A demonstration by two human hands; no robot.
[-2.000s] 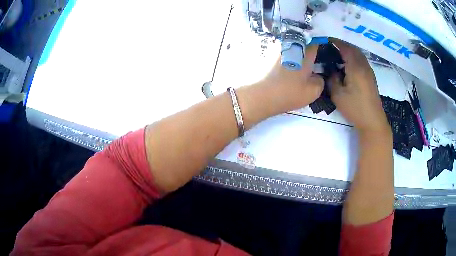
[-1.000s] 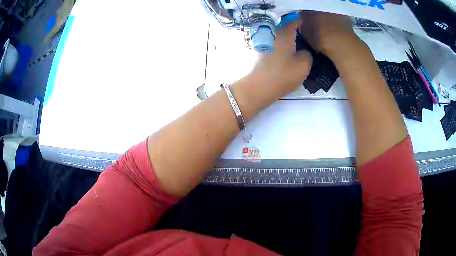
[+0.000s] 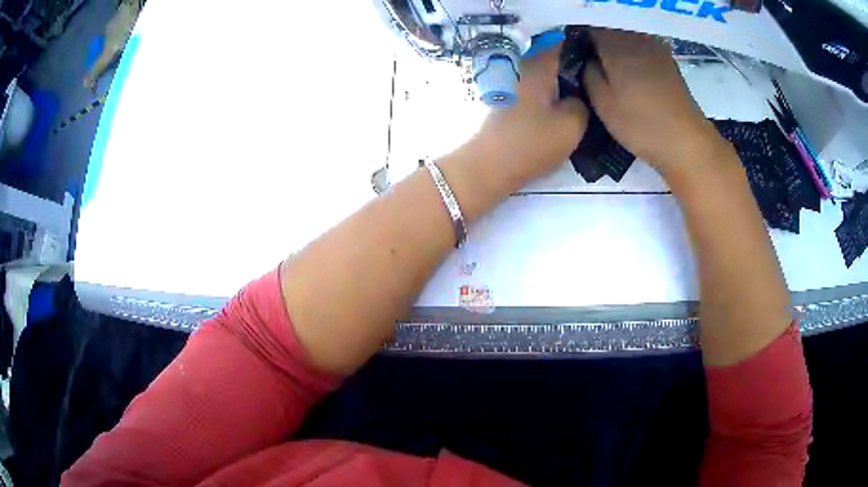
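Black care labels (image 3: 600,152) form a small fanned pile under the sewing machine head (image 3: 657,14), between my hands. My left hand (image 3: 542,114) is bare, with a silver bracelet at the wrist, and its fingers close on the labels from the left. My right hand (image 3: 642,95) is at the upper right of the same labels, fingers bent down at them. It partly covers them, and its fingertips are blurred, so its hold is unclear.
More black labels lie on the white table (image 3: 238,143) at the right, with thin pink and dark sticks (image 3: 809,162) beside them. A light blue round knob (image 3: 498,80) is left of my hands. A ruler strip (image 3: 552,335) runs along the front edge. Black cloth hangs below.
The view has shifted, so machine and table stand differently in the picture. Since one second ago my right hand has come down from under the machine head, and more of the labels between the hands shows.
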